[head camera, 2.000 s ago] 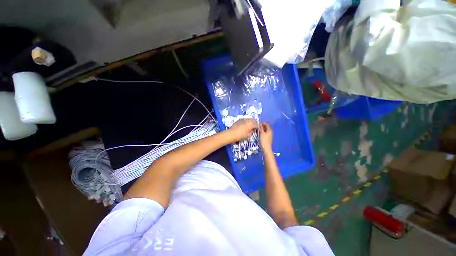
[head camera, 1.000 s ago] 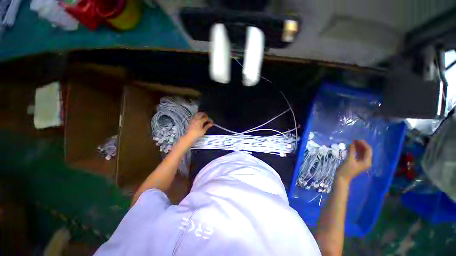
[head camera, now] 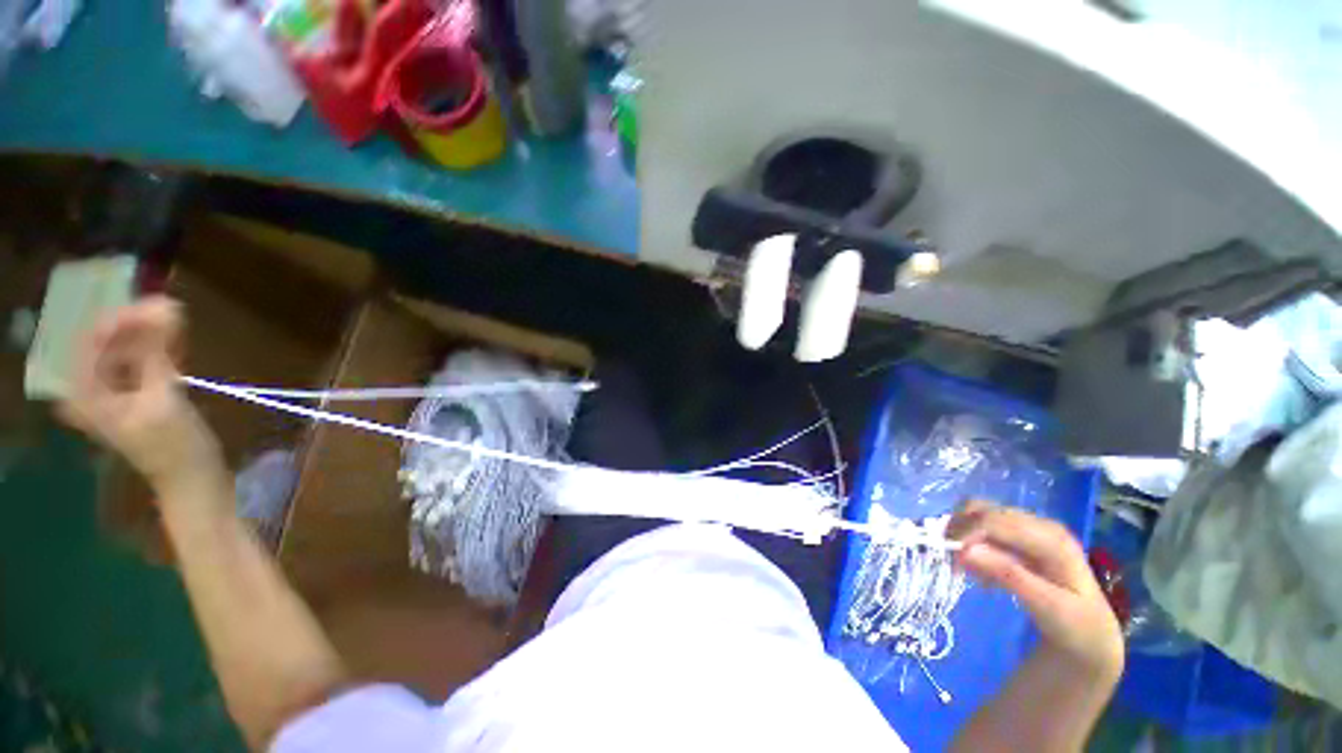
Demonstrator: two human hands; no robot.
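My left hand, blurred, is raised at the far left and grips a white cable; a second strand hangs from it, its loose end near the cardboard box. My right hand is over the blue tray and pinches the cable's other end, so the cable is stretched between my hands. An uncoiled cable bundle lies just before my body. Several small coiled cables lie in the tray below and left of my right hand. Two white winding posts stand out from the machine, upright and bare.
The off-white machine fills the upper right, with a dark metal block above the tray. Brown cardboard boxes stand at left, with looped cable bundles. A green bench holds a red and yellow dispenser.
My left hand has moved from the tray to the looped bundles, then far left, drawing out the cable. My right hand has stayed over the tray and now holds the cable end. The view has turned left.
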